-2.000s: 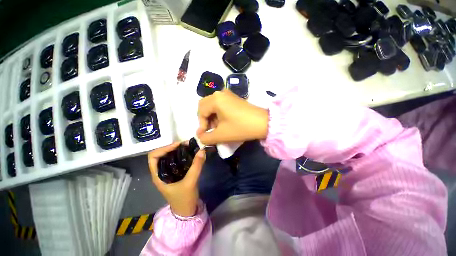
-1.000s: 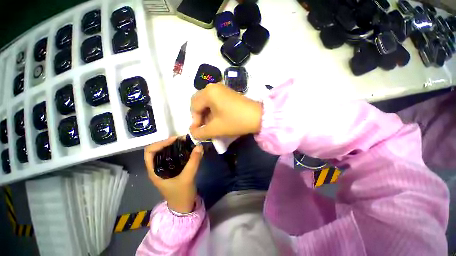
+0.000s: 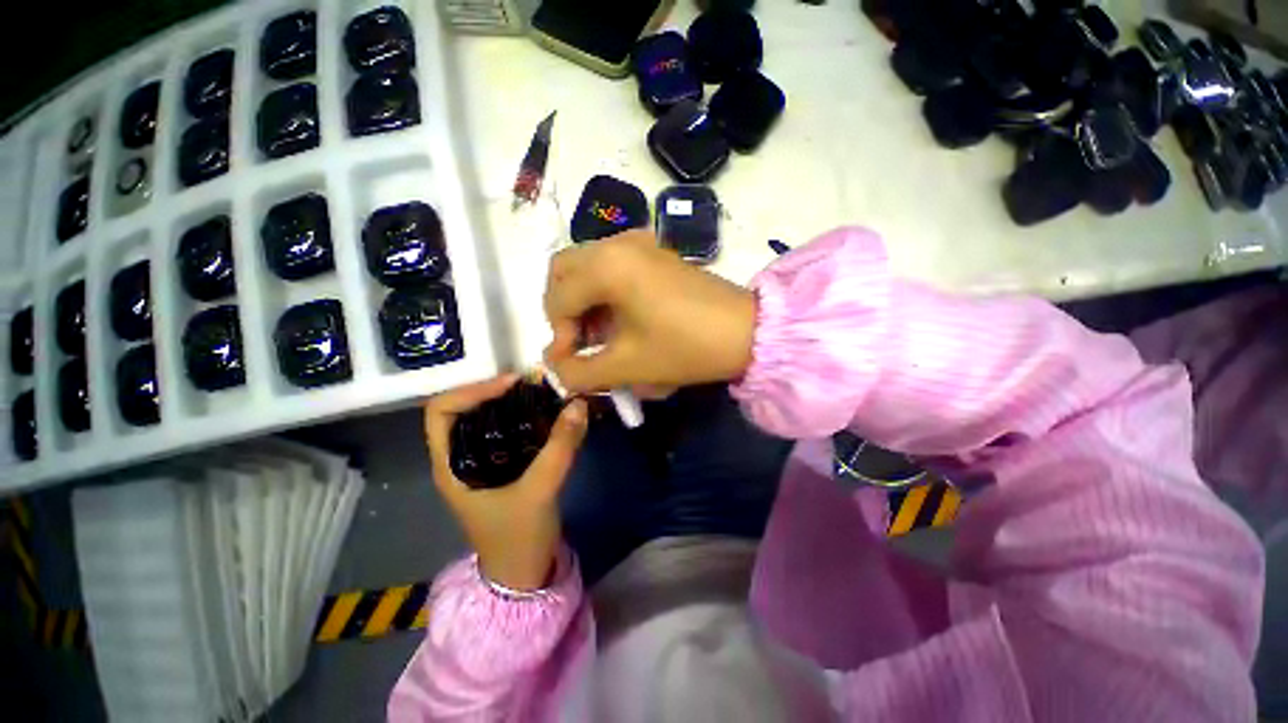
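Note:
My left hand (image 3: 511, 494) holds a glossy black rounded-square unit (image 3: 497, 432) just off the bench's front edge, with fingers and thumb around its sides. My right hand (image 3: 636, 314) pinches a crumpled white wipe (image 3: 622, 405) against the unit's upper right edge; most of the wipe is hidden under the fingers. The white blister tray (image 3: 473, 304) with rows of black units lies to the left. A black unit with a coloured mark (image 3: 607, 209) and one with a white label (image 3: 688, 223) lie just beyond my right hand.
A slim pointed tool (image 3: 535, 160) lies beside the tray. A dark smartphone (image 3: 600, 28) and several loose units (image 3: 689, 140) are at the back. A dark pile of units (image 3: 1010, 85) is at the right. White empty trays (image 3: 212, 565) stand below the bench.
The view has shifted slightly. The held unit now shows its face more flatly in my left hand. My right hand stays at its edge with the wipe.

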